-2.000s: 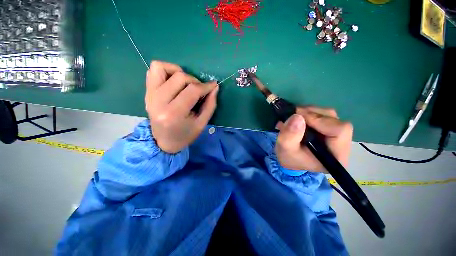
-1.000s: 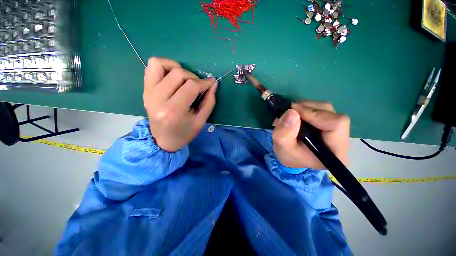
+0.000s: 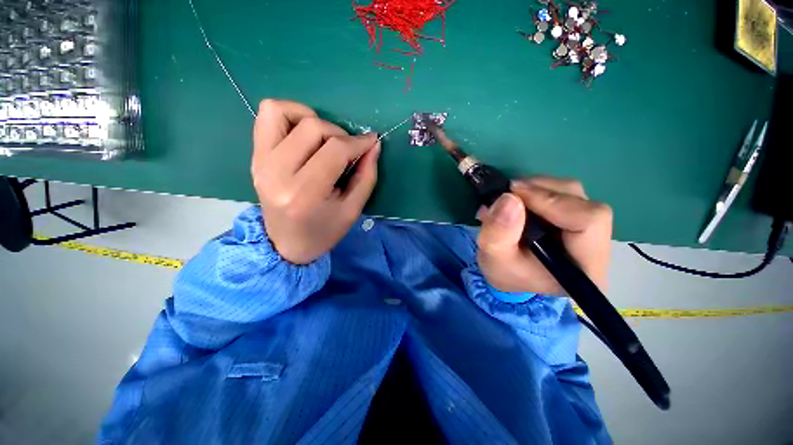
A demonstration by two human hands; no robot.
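Observation:
A fingertip-sized, speckled silvery-pink circuit board (image 3: 419, 134) lies on the green mat. My left hand (image 3: 313, 178) pinches thin solder wire (image 3: 228, 76). The wire's short end sticks out from my fingertips to the board's left side, and its long end runs up and left. My right hand (image 3: 549, 236) holds the black soldering iron (image 3: 591, 304) like a pen. The iron's brownish tip is at the board's right part and hides some of it. Whether the wire touches the tip is too small to tell.
A heap of red lead wires (image 3: 402, 19) and a pile of small round components (image 3: 574, 40) lie beyond the board. A clear component tray (image 3: 65, 83) is at left. Tweezers (image 3: 736, 182) and a yellow sponge (image 3: 755, 36) are at right. Pale scraps lie near my left fingertips.
Both hands have shifted only slightly. The iron tip has moved a little on the board since two seconds ago. The wire and iron are still held.

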